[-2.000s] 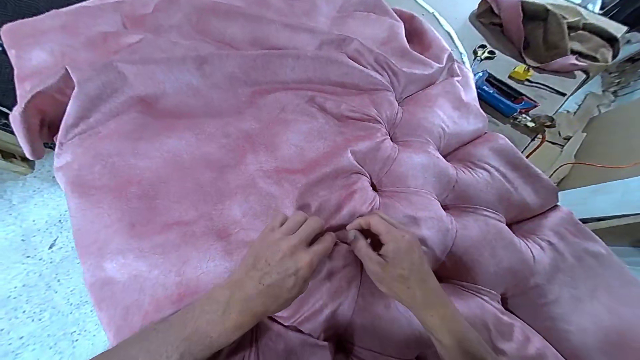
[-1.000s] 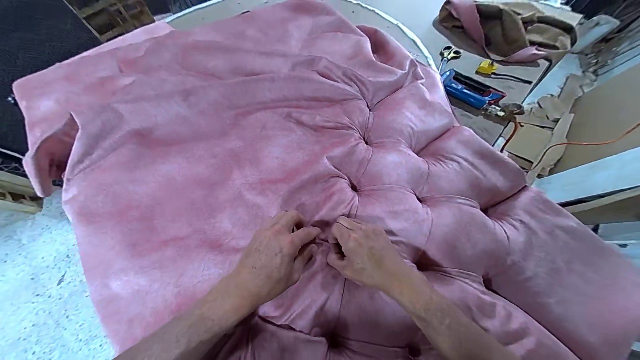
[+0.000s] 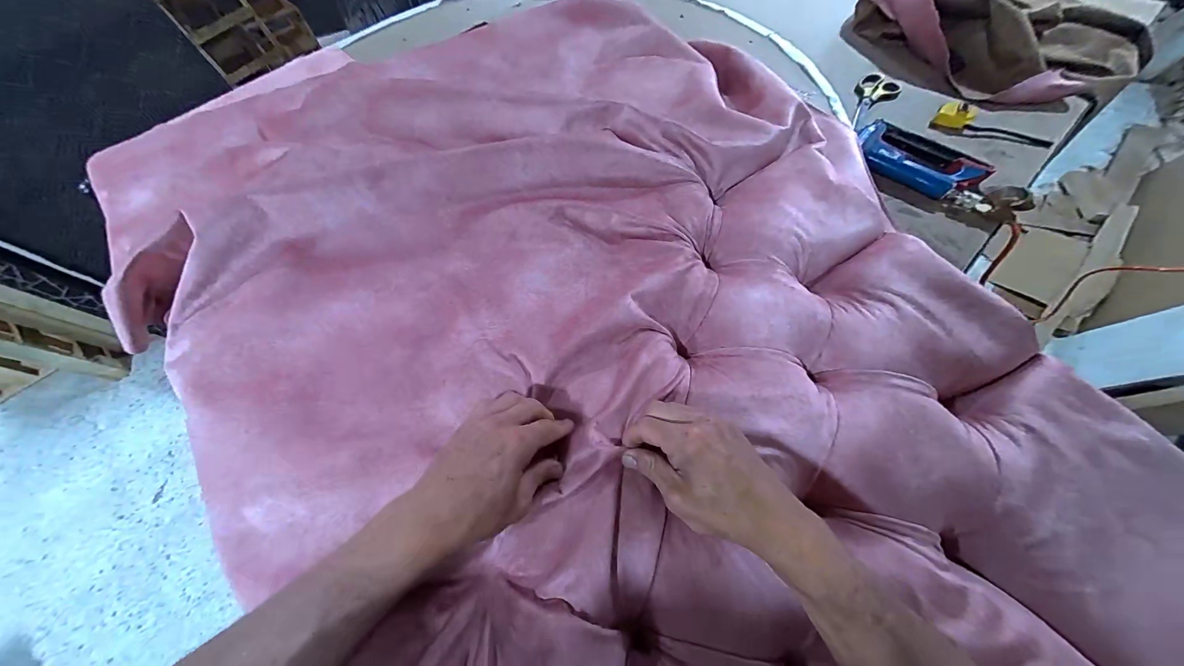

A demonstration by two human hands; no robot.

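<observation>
Pink velvet-like upholstery fabric (image 3: 370, 305) spreads over most of the view, loose at the left and drawn into deep tufted folds at the right. My left hand (image 3: 504, 458) pinches a raised fold of it near the lower middle, fingers bent around the cloth. Just to the right, my right hand (image 3: 689, 462) has thumb and forefinger closed on a pleat running down from a tuft. A small gap of puckered fabric lies between the hands. What is under the cloth is hidden.
A blue pneumatic tool (image 3: 906, 162) with an orange hose (image 3: 1008, 254) lies at the upper right, beside scissors (image 3: 872, 90) and a yellow-headed tool (image 3: 953, 117). Bundled brown-backed fabric (image 3: 1045, 46) sits above them. Wooden frames (image 3: 250, 37) stand at the upper left.
My hands were nearly touching at one fold; now they are apart, the left one further left on the cloth. The fabric between them is pulled into a pleat.
</observation>
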